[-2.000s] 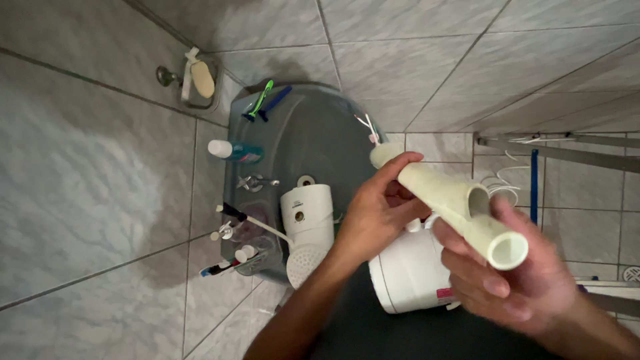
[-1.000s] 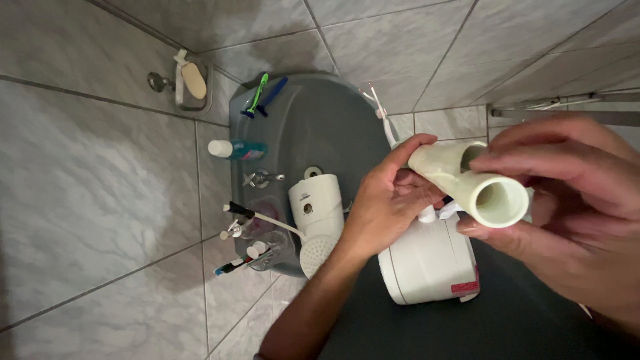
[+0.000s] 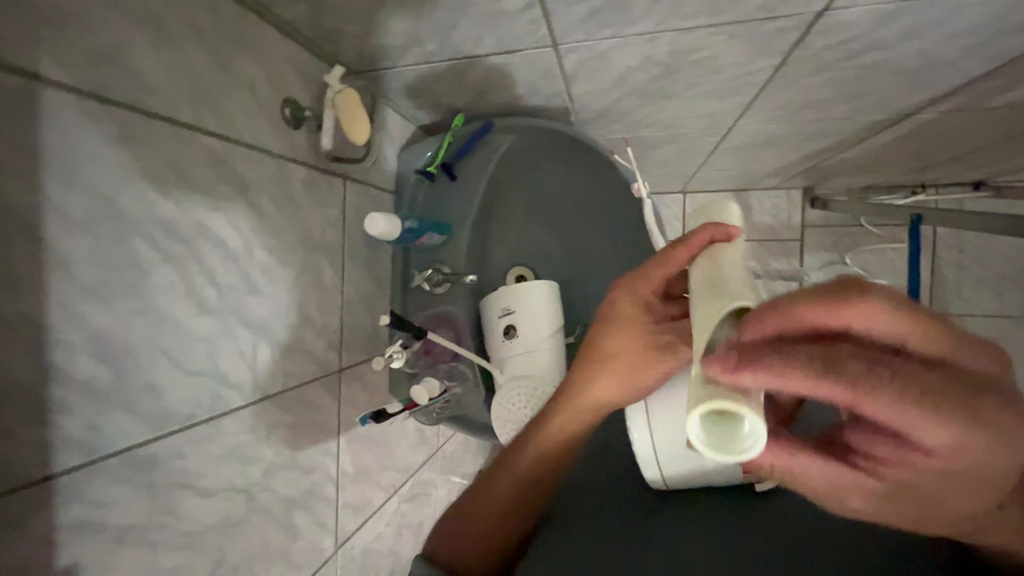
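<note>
An off-white plastic pipe with an oval opening in its side points its round open end toward me. My left hand grips it from the left, thumb near its far end. My right hand holds the near end, its fingertips at the side opening; what lies inside that opening is mostly hidden. Behind the hands is a white rounded housing, partly covered. White wires with split ends stick up beyond my left hand. On the grey sink lies a white electric shower unit with a perforated shower head.
Along the sink's left edge are a green razor, a blue razor, a blue bottle with a white cap, a metal faucet and toothbrushes. A soap dish hangs on the tiled wall. A metal frame stands right.
The pipe has turned from slanting to nearly upright in view, its open end now lower. My right hand has shifted so its fingertips are at the side opening. My left hand still grips the pipe.
</note>
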